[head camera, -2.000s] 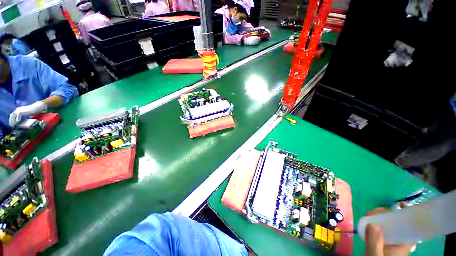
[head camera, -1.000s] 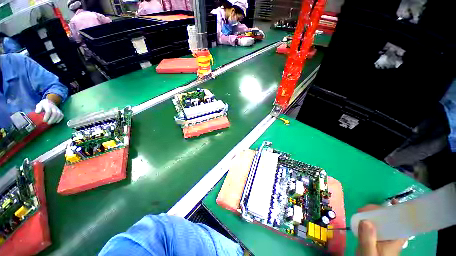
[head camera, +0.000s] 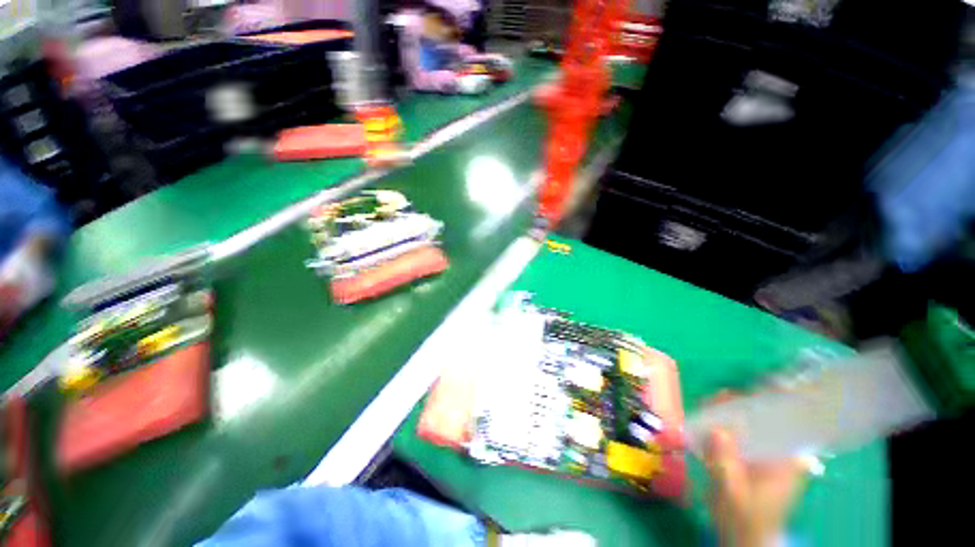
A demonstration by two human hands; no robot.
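The whole frame is blurred. My bare right hand (head camera: 754,486) is closed around the translucent white syringe barrel (head camera: 818,411), right of the board. Its green cap (head camera: 946,353) shows at the right. The thin tip is too blurred to place exactly. The circuit board (head camera: 588,401) lies on a red-pink foam pad (head camera: 670,395), its yellow blocks (head camera: 633,459) at the near right edge and its heatsink side washed out by glare. My left hand (head camera: 551,537) shows only as a strip of white glove at the bottom edge, its fingers cut off.
Similar boards on pads stand on the green conveyor (head camera: 321,374), one mid-belt (head camera: 374,235), one at left (head camera: 139,331). A red-wrapped post (head camera: 577,118) rises behind the bench (head camera: 641,288). Black crates (head camera: 738,160) stand behind right. A blue sleeve (head camera: 930,171) shows at right; workers sit beyond.
The view has swung right, so the scene sits further left and is blurred. The green cap and a strip of my left glove have come into view. The syringe remains in my right hand.
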